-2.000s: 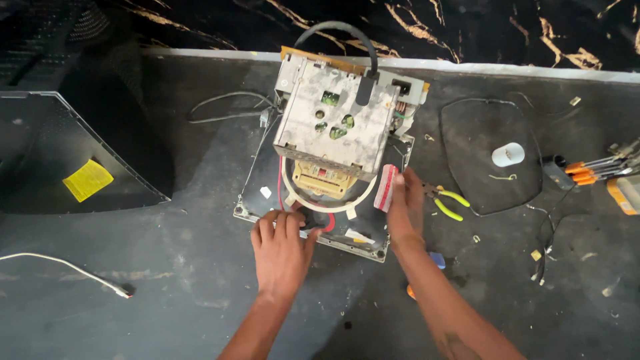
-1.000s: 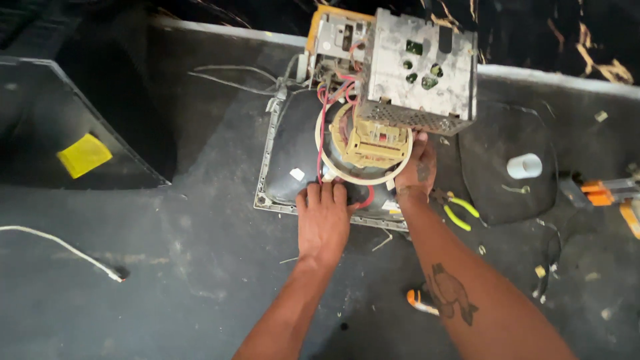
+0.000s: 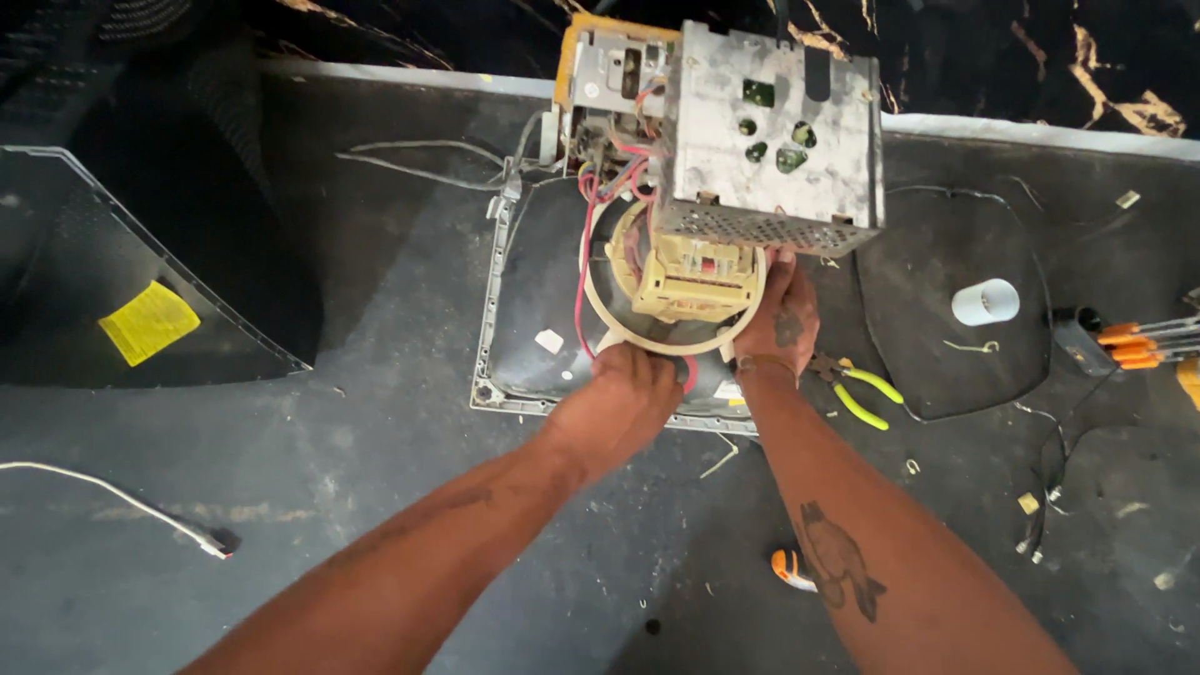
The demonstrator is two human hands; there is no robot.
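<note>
A CRT picture tube lies face down in a metal frame. A cream ring and the deflection yoke surround its neck. Above the neck stands a dusty perforated metal shield box, beside a board with wires at its left. My left hand has its fingers curled at the anode cap area below the ring, where a red wire runs in; the fingers hide what they touch. My right hand reaches under the box at the ring's right side, its fingertips partly hidden.
Green-handled pliers lie right of the tube. Farther right are a black cable loop, a white cup-like piece and orange-handled screwdrivers. A black casing with a yellow label stands left, above a white cable.
The metal box has swung from over the tube's middle towards the right, showing more of the board and wires. My right hand has moved from the frame's right side to beneath the box.
</note>
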